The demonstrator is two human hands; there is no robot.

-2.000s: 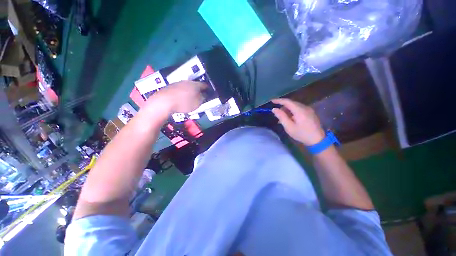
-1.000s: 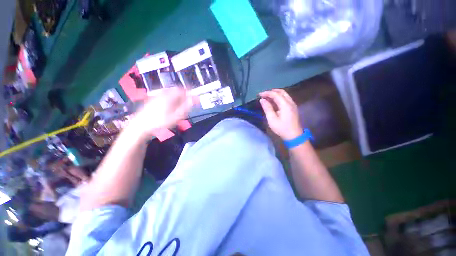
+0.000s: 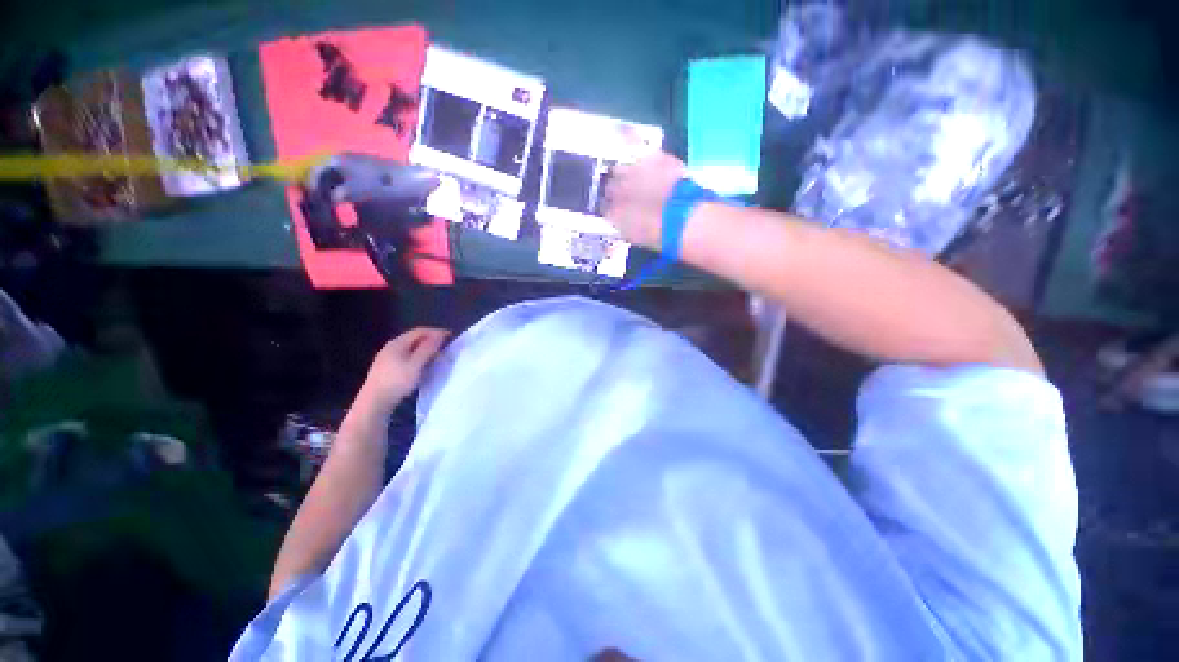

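Observation:
My right hand, with a blue wrist strap, is at the right side of the right screw feeder; its fingertips are blurred and what they hold cannot be told. The left screw feeder stands beside it. My left hand is low, below the bench's front edge near my clothing, its fingers bent and partly hidden. A grey electric screwdriver on a yellow line is over the red mat, untouched by either hand. A dark assembly shows partly beneath it.
Small black parts lie on the mat's far part. A white tray and a brown carton of small parts are at left. A teal sheet and a crumpled clear bag lie right of the feeders.
The view has turned. My left hand has left the feeder area and dropped to the bench's front edge. My right hand has moved from the front edge up to the right feeder.

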